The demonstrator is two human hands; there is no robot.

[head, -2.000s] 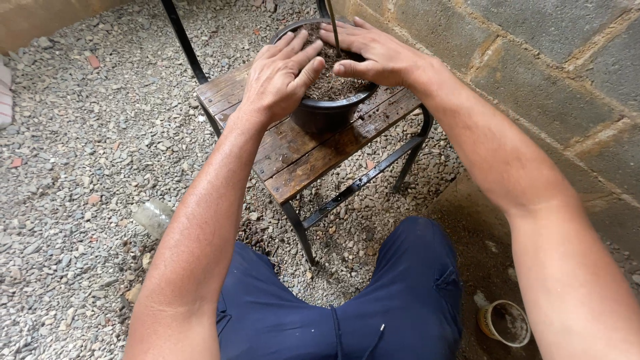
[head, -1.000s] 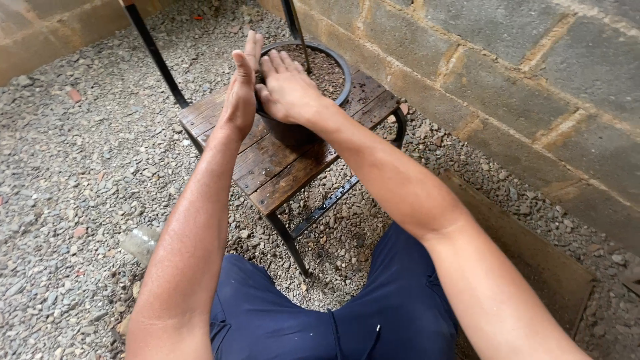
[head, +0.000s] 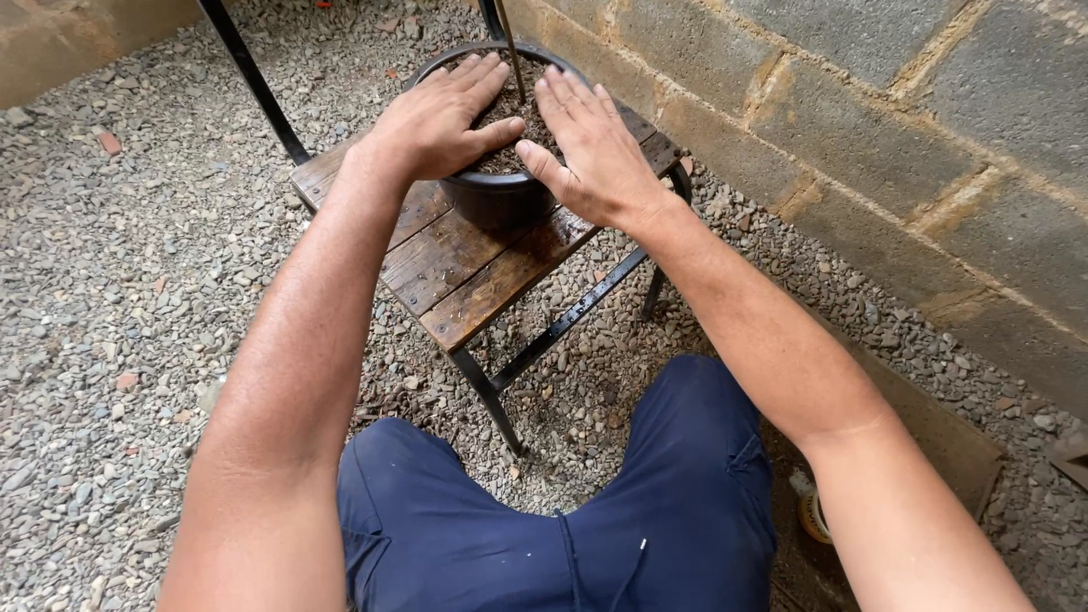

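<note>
A round black plastic plant pot point(head: 497, 200) stands on the slatted wooden seat of a metal-framed chair point(head: 450, 263). Dark, crumbly soil point(head: 503, 160) fills it, and a thin brown stem point(head: 512, 59) rises from the soil between my hands. Palm down, my left hand point(head: 455, 115) lies over the left part of the pot, fingers on the soil and thumb pointing to the middle. My right hand point(head: 586, 144) rests likewise over the right part, its thumb near the other thumb. Neither hand grips anything. The seat boards look wet and carry soil crumbs.
Gravel point(head: 170, 255) covers the ground around the chair. A concrete block wall point(head: 850, 127) runs along the right. At lower right, a container point(head: 814, 517) is partly behind my right forearm, near a flat board point(head: 926, 416). The chair's black back frame point(head: 255, 81) rises at upper left.
One second ago my hands were close together at the pot's left side, the left one raised on edge. Now they are apart, flat over the soil on both sides of the stem.
</note>
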